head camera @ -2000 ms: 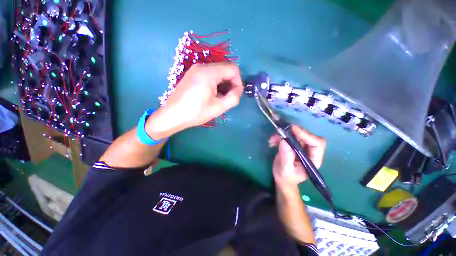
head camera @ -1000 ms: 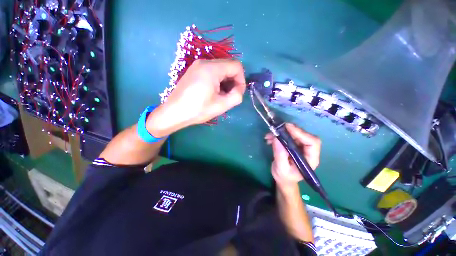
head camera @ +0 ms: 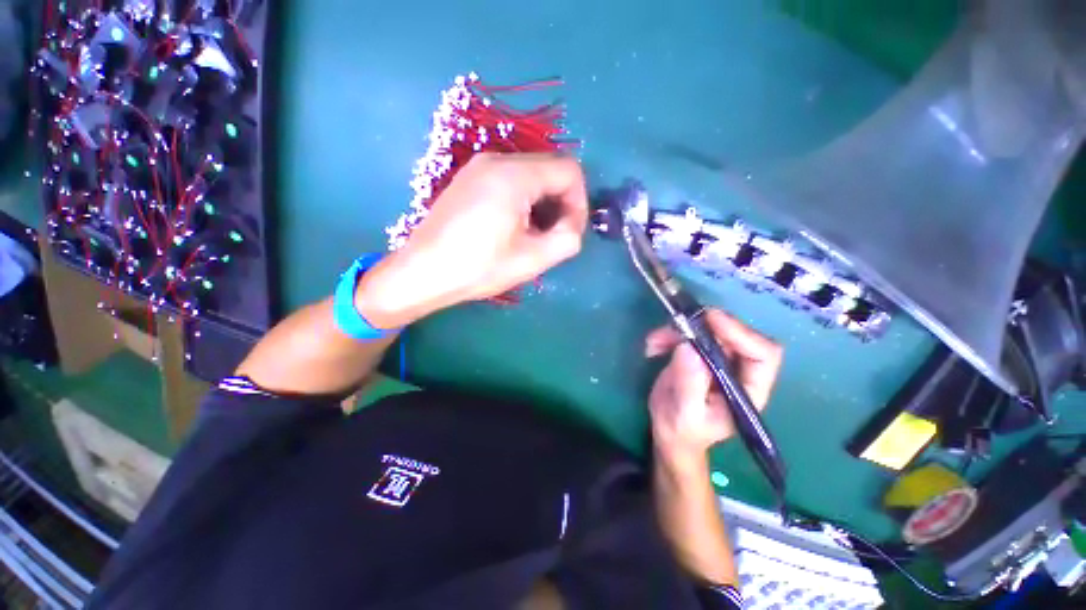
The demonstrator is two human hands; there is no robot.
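Note:
My left hand (head camera: 506, 226) has thumb and finger pinched together at the left end of the row; what it holds is too small to tell. My right hand (head camera: 715, 381) holds the black soldering iron (head camera: 729, 387). Its metal tip is at the dark component (head camera: 631, 205) beside my left fingertips. A row of small components (head camera: 774, 265) with shiny terminals runs to the right. A pile of red lead wires (head camera: 476, 131) with white ends lies behind and partly under my left hand.
A black component tray (head camera: 244, 179) with wired parts stands at the left. A clear funnel hood (head camera: 917, 179) overhangs the row's right side. A yellow sponge (head camera: 899, 440), a yellow-rimmed roll (head camera: 938, 517) and a dark box (head camera: 1024, 512) are at the right. White trays (head camera: 798, 566) are at the near edge.
The iron's tip has shifted slightly right, from beside my left fingertips onto the end component. My left hand stays pinched in nearly the same place. The whole view has shifted slightly.

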